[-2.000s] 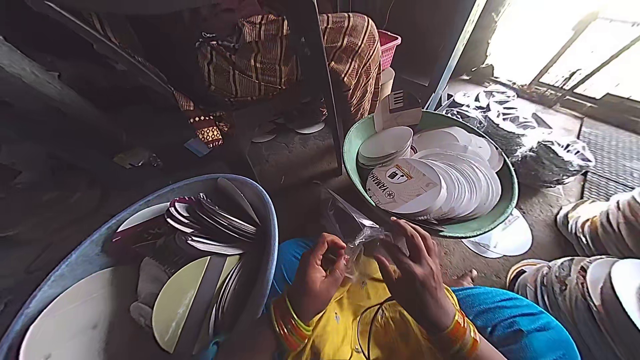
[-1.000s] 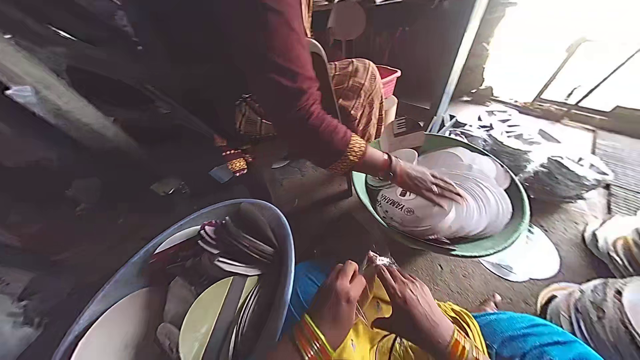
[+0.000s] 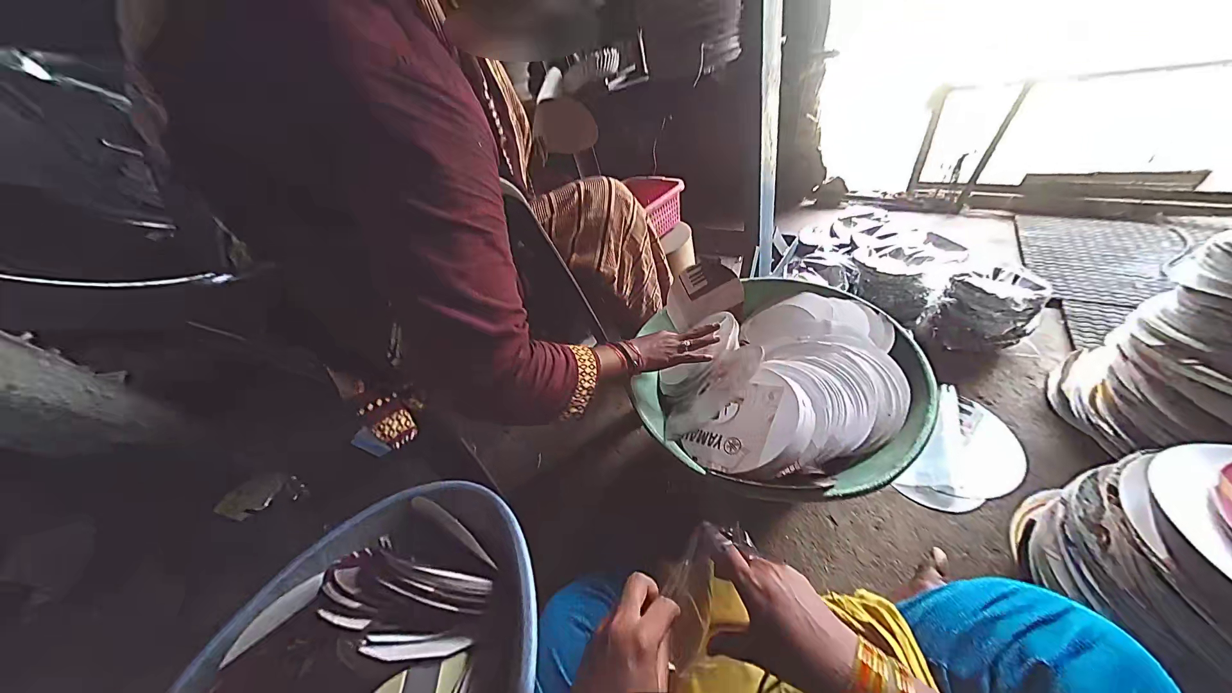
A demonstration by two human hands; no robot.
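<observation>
A thin clear plastic film (image 3: 691, 602), perhaps a bag, stretches between my two hands over my lap. My left hand (image 3: 630, 630) pinches its left side with curled fingers. My right hand (image 3: 775, 602) grips the upper right part, thumb and forefinger raised. Just beyond my hands, a green basin (image 3: 926, 409) holds overlapping white paper discs (image 3: 833, 390), some printed. Another person's hand (image 3: 674, 348), in a maroon sleeve, reaches over the discs at the basin's left side, near a blurred clear film.
A blue tub (image 3: 525, 568) with dark and pale discs stands at lower left. Stacks of discs (image 3: 1136, 539) rise at the right. Plastic-wrapped bundles (image 3: 991, 298) lie behind the basin, loose discs (image 3: 972, 457) beside it. A pink basket (image 3: 659, 202) and a metal post (image 3: 767, 135) are farther back.
The other person has leaned in and reached to the green basin; that hand has since moved left across the discs. My hands stay over my lap with the film.
</observation>
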